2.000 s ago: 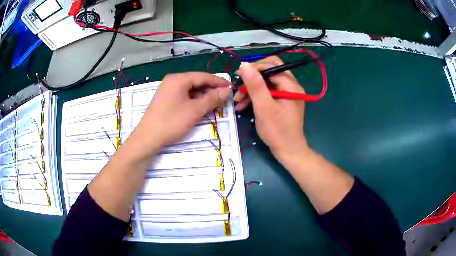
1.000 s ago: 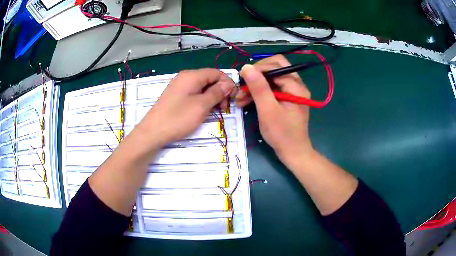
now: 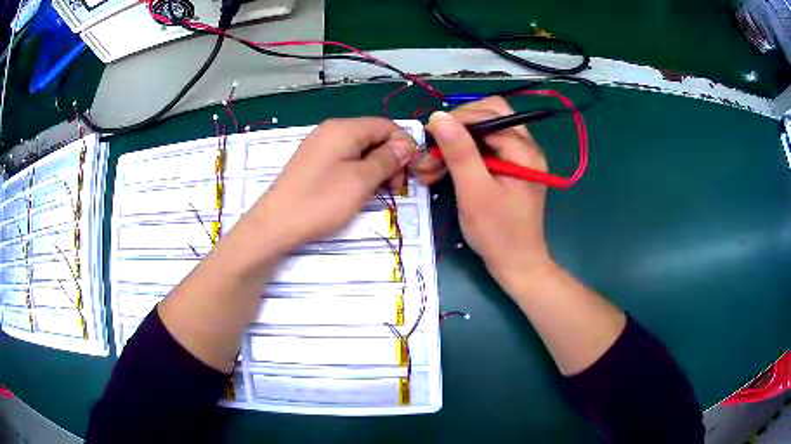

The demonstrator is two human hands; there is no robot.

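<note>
My right hand (image 3: 494, 182) holds the black test probe (image 3: 507, 122) and the red test probe (image 3: 525, 171) together, tips pointing left. My left hand (image 3: 338, 178) pinches a battery lead connector (image 3: 420, 147) at the probe tips, above the top right corner of the battery tray (image 3: 429, 286). The connector is tiny and mostly hidden by the fingers. Pouch cells (image 3: 321, 349) lie in the tray slots with yellow tape (image 3: 402, 351) at their wired ends. My left hand and forearm cover part of the tray.
More stacked trays (image 3: 101, 260) stand at the left. The battery tester (image 3: 113, 39) is at the back left, cut off by the top edge. Probe cables (image 3: 347, 52) run from it to the probes. A black cord (image 3: 512, 50) lies at the back. Several leads stick out past the tray edges.
The whole view has shifted slightly, so the tray and both hands sit a little further right in the picture. Both hands keep the same hold near the tray's top right corner.
</note>
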